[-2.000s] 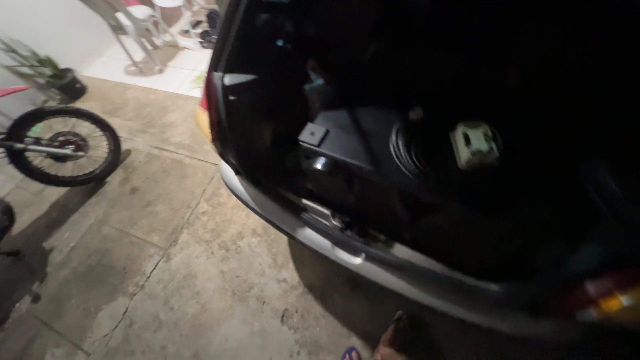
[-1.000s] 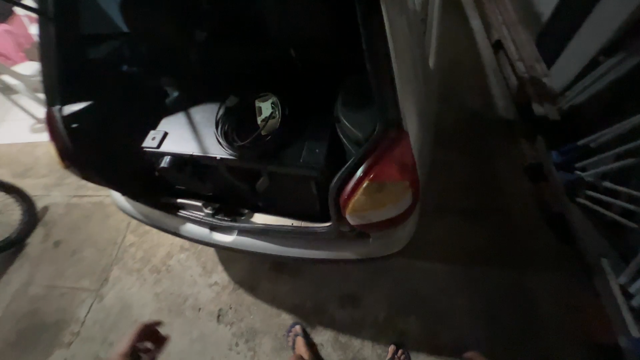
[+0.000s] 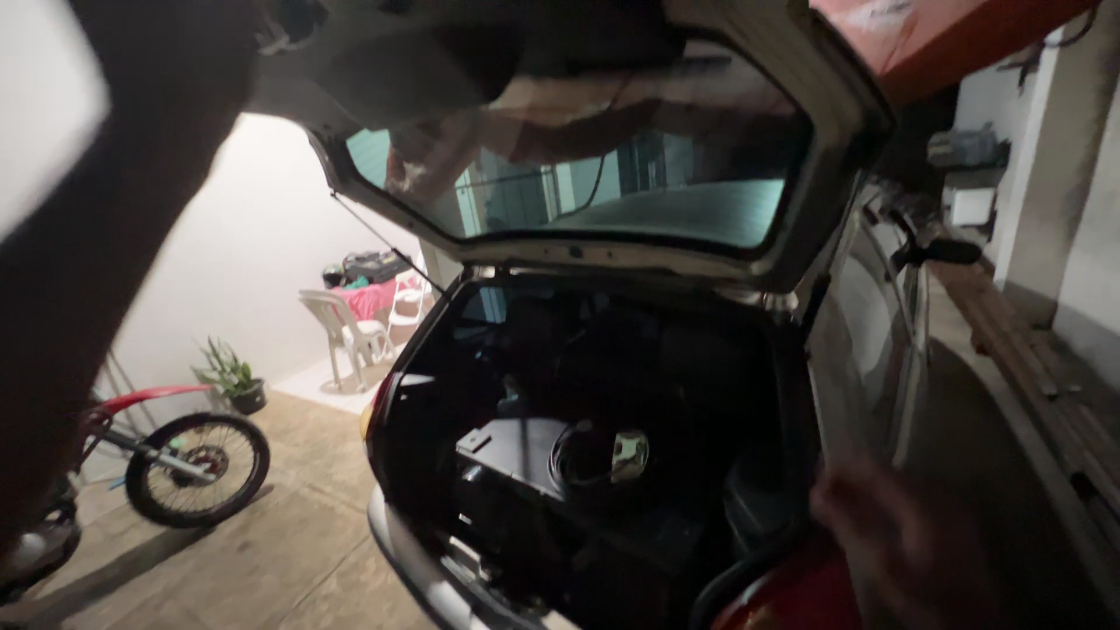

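Observation:
My left arm is raised, large and dark, along the left side of the view, and runs out at the top edge; the hand itself cannot be made out. My right hand (image 3: 892,534) is a blur at lower right, beside the red tail light (image 3: 792,595) of a car; its finger positions are unclear. The tailgate (image 3: 560,254) stands raised over the open trunk. Inside, a coiled black cable (image 3: 569,455) and a pale object (image 3: 628,455) lie on a dark, flat-topped box (image 3: 516,446).
A motorcycle's front wheel (image 3: 199,470) and a potted plant (image 3: 232,376) are at left. White plastic chairs (image 3: 346,337) stand behind them. Long wooden boards (image 3: 1032,350) lie right of the car, and a bumper (image 3: 429,577) edges the trunk.
The view has tipped up a lot and now takes in the raised tailgate. My left arm has come into view, raised. A blurred right hand now shows near the tail light.

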